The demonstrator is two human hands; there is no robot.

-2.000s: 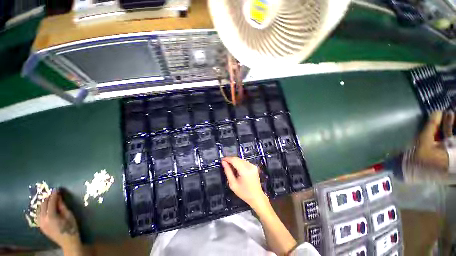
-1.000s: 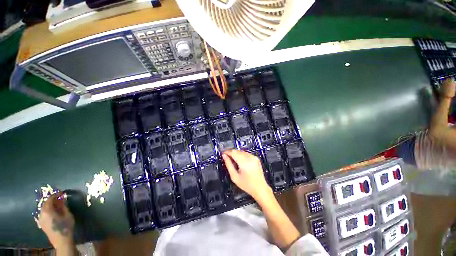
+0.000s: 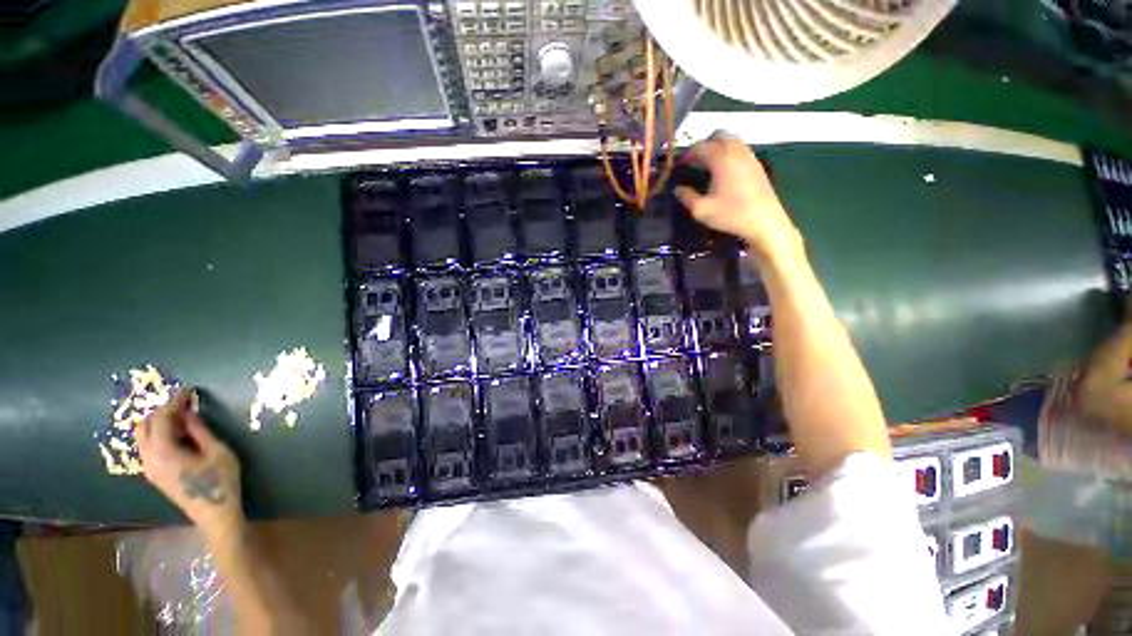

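Observation:
A large black tray (image 3: 363, 454) holds rows of black phone housings (image 3: 499, 311). A small white piece (image 3: 380, 327) lies on a housing at the tray's left. My left hand (image 3: 193, 462) is at the right edge of the mixed small-piece pile (image 3: 122, 429), fingers bent; whether it holds a piece cannot be told. The pale small-piece pile (image 3: 287, 386) lies between that hand and the tray. My right hand (image 3: 735, 193) is at the tray's upper right corner, fingers curled at something dark; whether it grips a housing is unclear.
A grey instrument (image 3: 515, 75) with orange cables (image 3: 647, 149) stands behind the tray, the cables hanging over its back edge. A cream fan (image 3: 795, 62) is above right. Clear trays (image 3: 929, 509) lie lower right. Another person's arm (image 3: 1092, 416) and a black tray (image 3: 1114, 205) are at the far right.
My right hand has moved from the tray's middle to its upper right corner. My left hand stays by the mixed pile. The camera view has shifted.

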